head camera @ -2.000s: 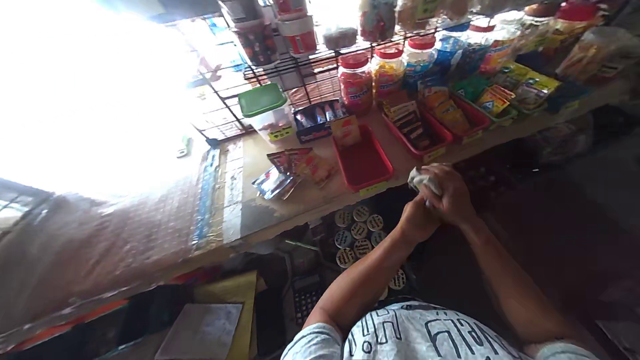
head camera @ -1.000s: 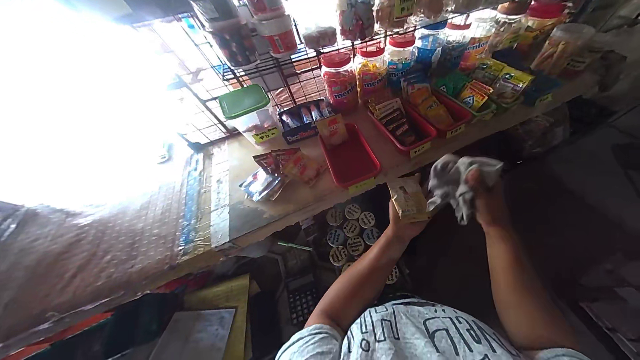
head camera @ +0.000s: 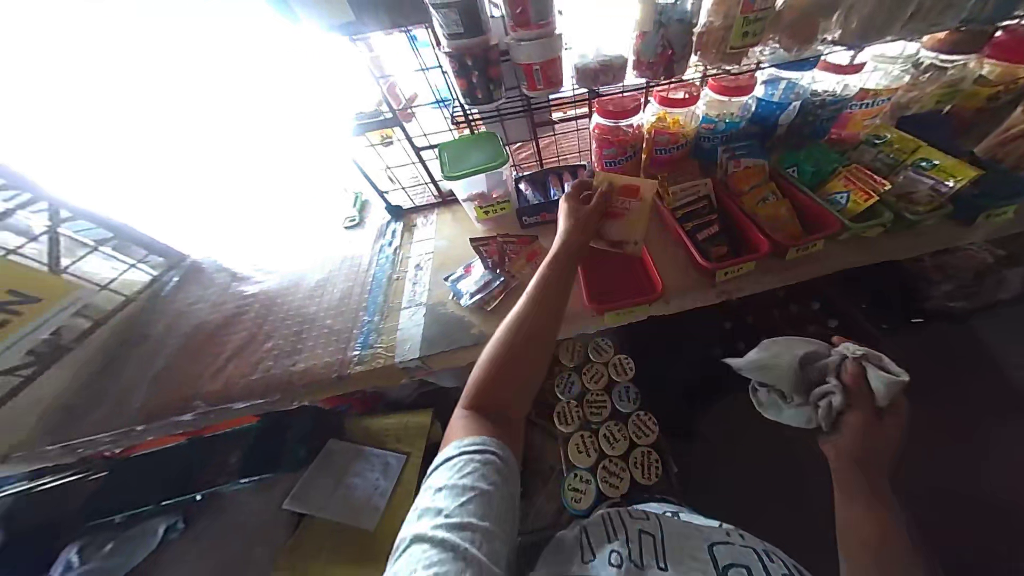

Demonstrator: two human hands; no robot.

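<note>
My left hand point(head camera: 582, 210) grips a pale yellow sachet point(head camera: 626, 214) by its left edge, above the back of a red plastic tray point(head camera: 621, 282) on the counter. The tray's front part holds nothing that shows. Bunched in my right hand point(head camera: 864, 408) is a grey cloth point(head camera: 800, 382), held off the counter's front edge at the lower right. Left of the tray lies a loose pile of sachets point(head camera: 488, 272). Another red tray point(head camera: 720, 240) with dark sachets stands to the right.
Mentos jars point(head camera: 618, 136) line the back before a black wire grid point(head camera: 416, 104). A green-lidded tub point(head camera: 478, 178) stands beside a dark candy box point(head camera: 544, 192). Sachets fill more trays point(head camera: 808, 228) at the right. Below the counter are several round lids point(head camera: 596, 406) with writing.
My left hand has moved from the counter's front edge to above the red tray, with the sachet in it. My right hand has moved away to the right with the cloth.
</note>
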